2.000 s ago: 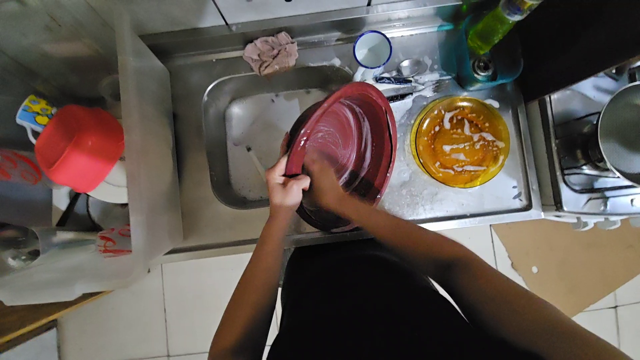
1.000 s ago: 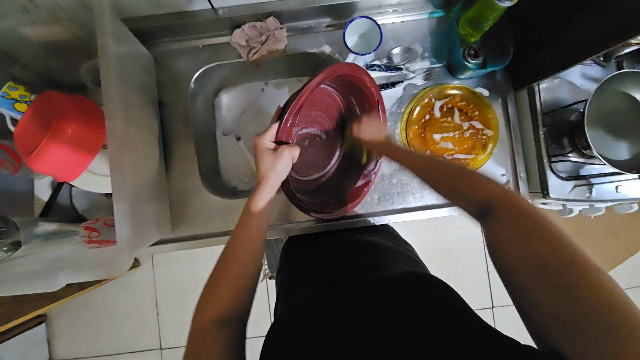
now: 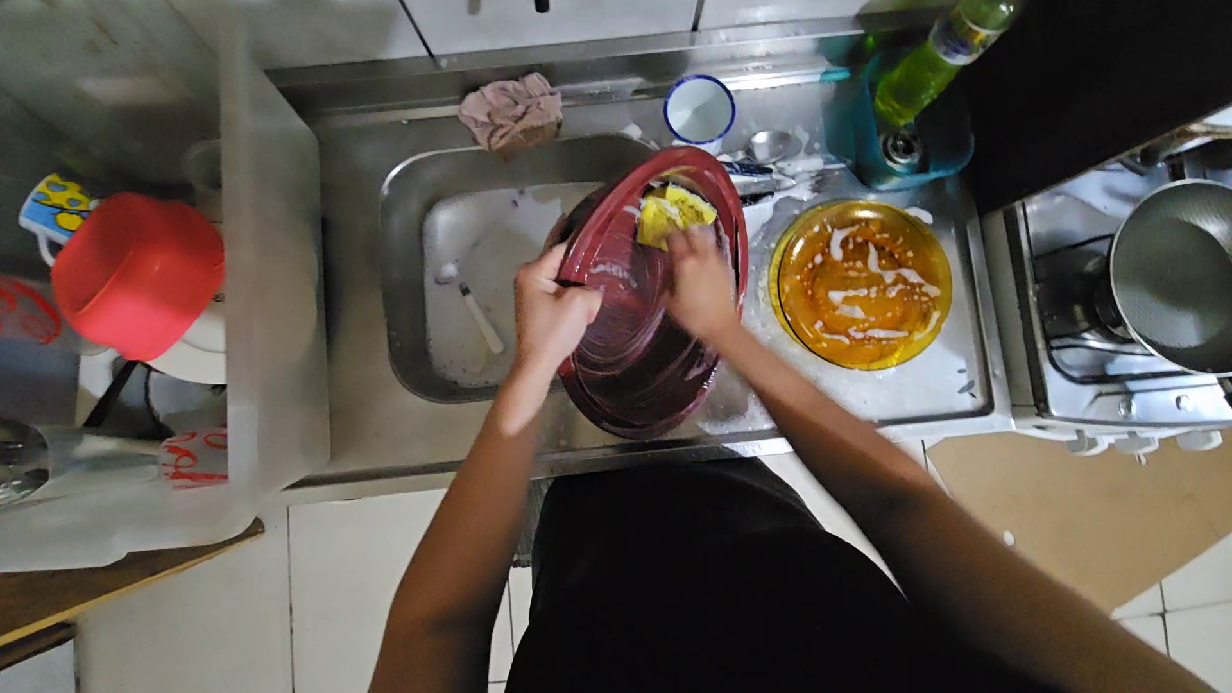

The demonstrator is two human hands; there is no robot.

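Note:
A dark red oval basin [image 3: 635,356] is tilted over the right edge of the steel sink [image 3: 404,346], its inside streaked with suds. My left hand [image 3: 556,306] grips its left rim, thumb on the inner side. Inside the basin, my right hand [image 3: 701,279] holds a yellow sponge [image 3: 674,214] against the upper wall. To the right, amber glass plates [image 3: 859,285] with foam on them lie on the drainboard. A utensil with a white handle [image 3: 481,318] rests in the sink bowl.
Behind the basin are a crumpled cloth [image 3: 512,111], a blue-rimmed white cup [image 3: 700,110] and soapy cutlery [image 3: 770,146]. A green bottle [image 3: 914,82] stands in a teal holder [image 3: 924,168]. Left is a plastic rack [image 3: 279,289] with a red bowl [image 3: 140,274]; right, a stove with a pan [image 3: 1176,274].
My right hand has moved up inside the basin, and the sponge now shows clearly. My left hand has stayed on the left rim.

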